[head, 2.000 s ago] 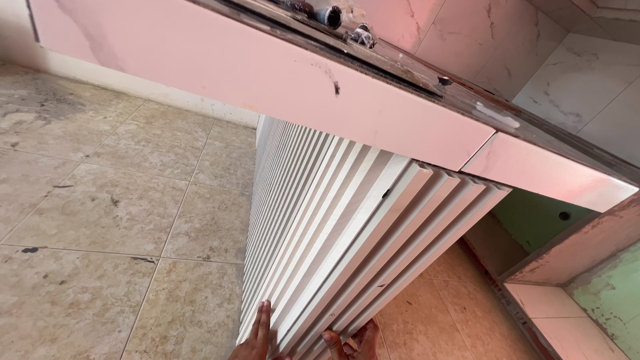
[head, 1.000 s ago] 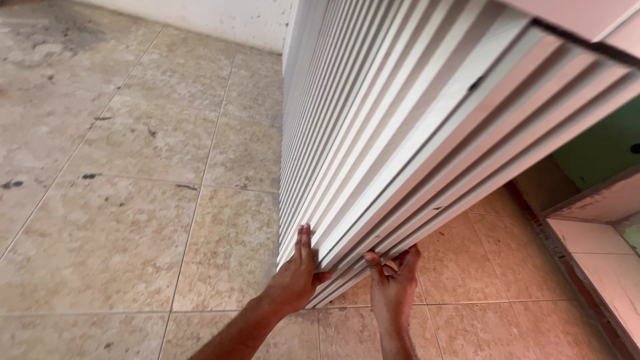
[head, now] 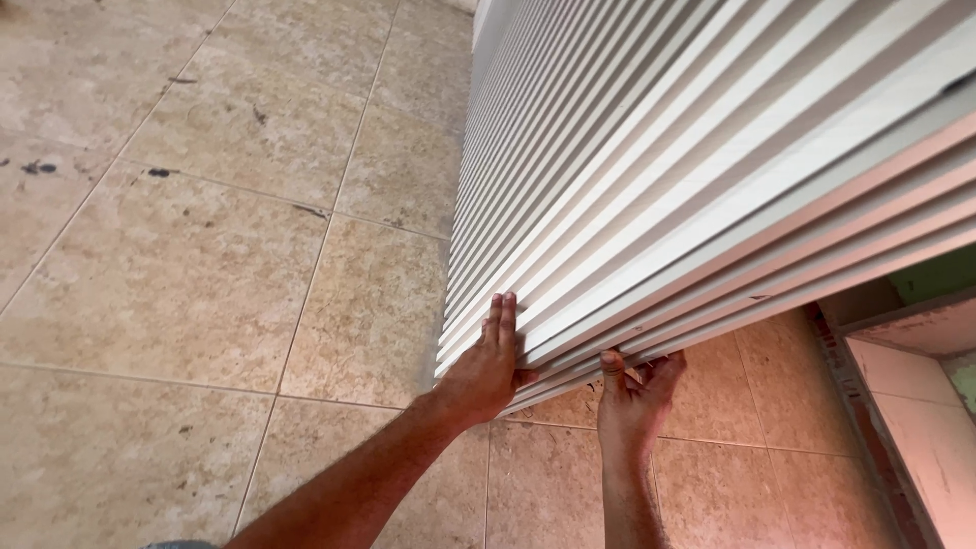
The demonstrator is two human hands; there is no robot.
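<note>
A white ribbed panel [head: 610,175] stands on the floor, running from the lower middle to the upper right. Along its right side, a narrower ribbed face [head: 732,282] meets it at a corner. My left hand [head: 488,358] lies against the corner near the bottom, fingers extended up over the white ribs and thumb toward the narrow face. To its right, my right hand [head: 637,389] grips the outer edge of the narrow face, thumb on the ribs and fingers curled behind it, where they are partly hidden.
Beige floor tiles [head: 191,290] with dark stains spread left of the panel and under my arms. At the right is a tiled ledge [head: 907,412] beside a rough reddish edge [head: 862,396], with a green wall surface [head: 938,271] behind.
The view has tipped down toward the panel's base, and the marble-look counter front seen earlier is out of frame. Both hands remain at the panel's lower corner.
</note>
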